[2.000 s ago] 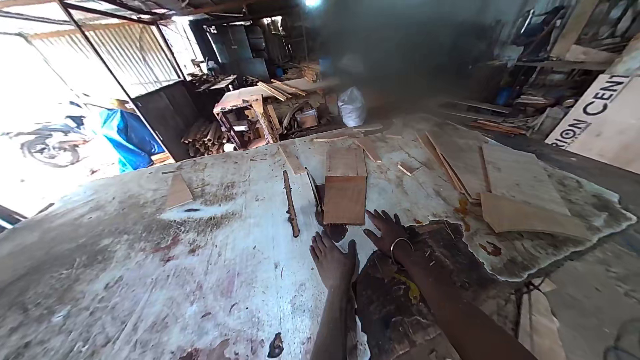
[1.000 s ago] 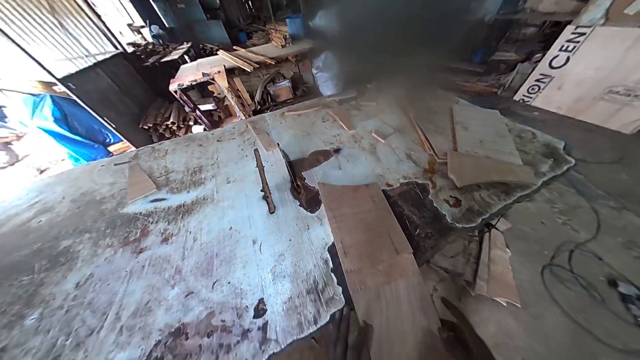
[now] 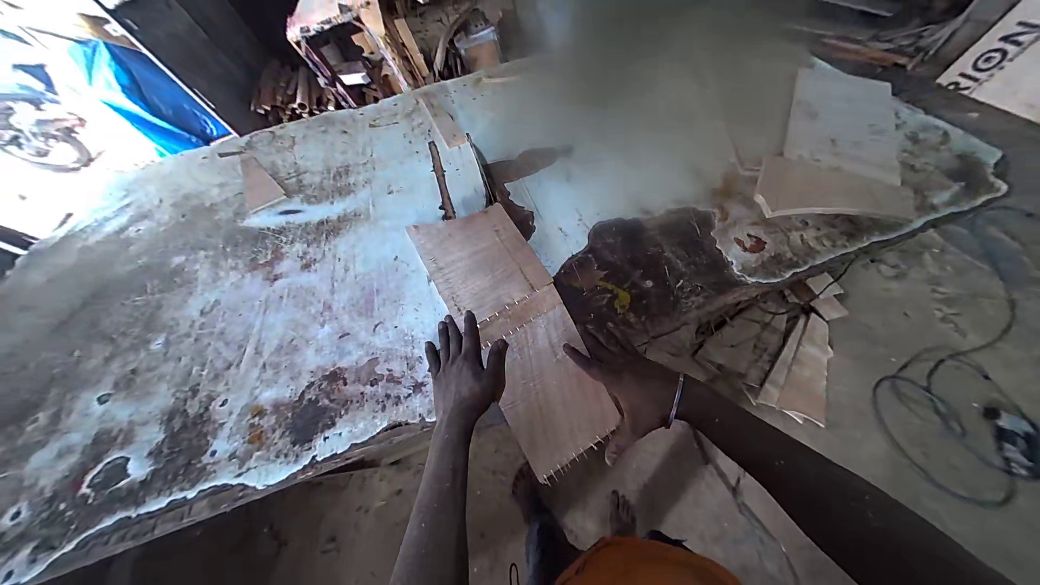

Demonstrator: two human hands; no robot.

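Note:
A long plywood piece (image 3: 520, 309), crossed by rows of staples or small pins, lies partly on the worn tabletop and juts over its front edge toward me. My left hand (image 3: 465, 366) rests along its left edge, fingers spread. At the opposite edge is my right hand (image 3: 630, 382), wearing a bracelet, its thumb and fingers apart; whether it bears the panel's weight I cannot tell. Past the panel's far end lies a thin dark stick (image 3: 441, 180), with a dark oblong patch or piece (image 3: 530, 164) to its right.
Curved plywood (image 3: 833, 191) and a pale board (image 3: 843, 122) lie at the table's right. A small wedge offcut (image 3: 260, 185) sits at the left, a narrow strip (image 3: 441, 120) at the back. Offcuts (image 3: 800, 370) hang or lean by the right edge; a cable (image 3: 886, 422) coils on the floor.
Two seconds ago the panel lay farther back on the table, with both hands near its close end. It now reaches over the front edge, with a hand at each side. The view has tilted down.

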